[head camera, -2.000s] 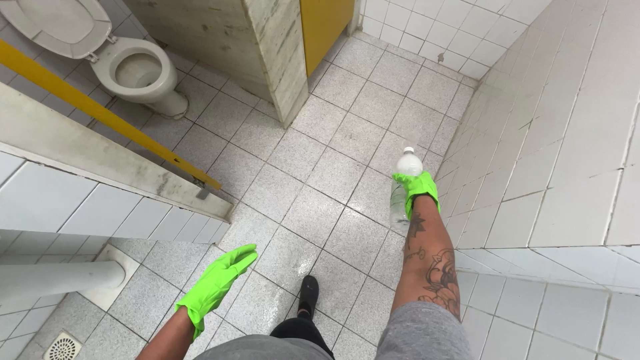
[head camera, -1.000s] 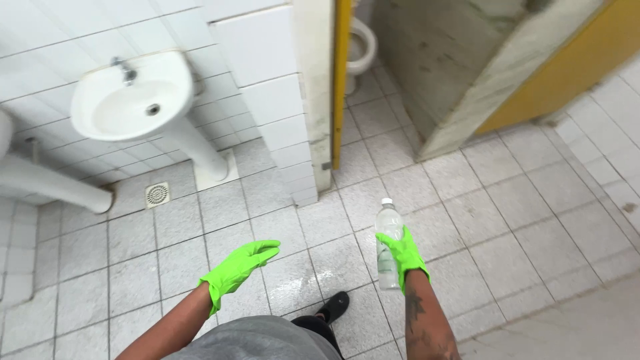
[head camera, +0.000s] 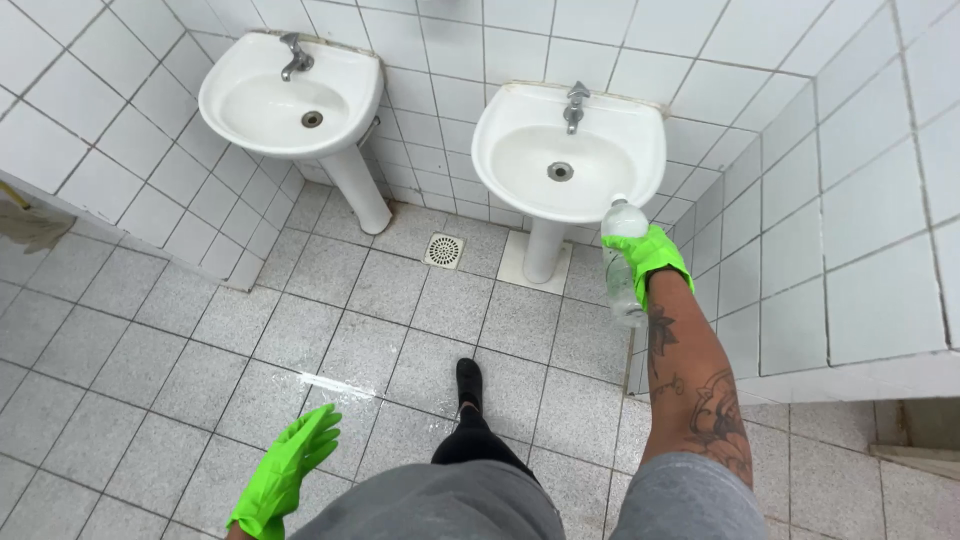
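My right hand (head camera: 654, 259), in a bright green rubber glove, grips a clear plastic bottle (head camera: 622, 289) with a white cap. The bottle is upright, just in front of the right-hand white pedestal sink (head camera: 499, 161); its cap overlaps the sink's front rim in the view. My left hand (head camera: 289, 472), in a matching glove, hangs over the tiled floor at lower left with nothing in it, its fingers extended. A second white pedestal sink (head camera: 232, 112) stands farther left. Each sink has a metal faucet (head camera: 575, 109) and an open drain.
A square floor drain (head camera: 445, 250) lies between the sink pedestals. Wet, shiny patches show on the grey floor tiles (head camera: 337, 386) near my black shoe (head camera: 469, 382). White tiled walls (head camera: 862, 225) stand at both sides. A cloth (head camera: 34, 225) hangs at the far left edge.
The view has swung left, from the toilet stalls to the two sinks. My right hand still holds the bottle, and my left hand remains empty.
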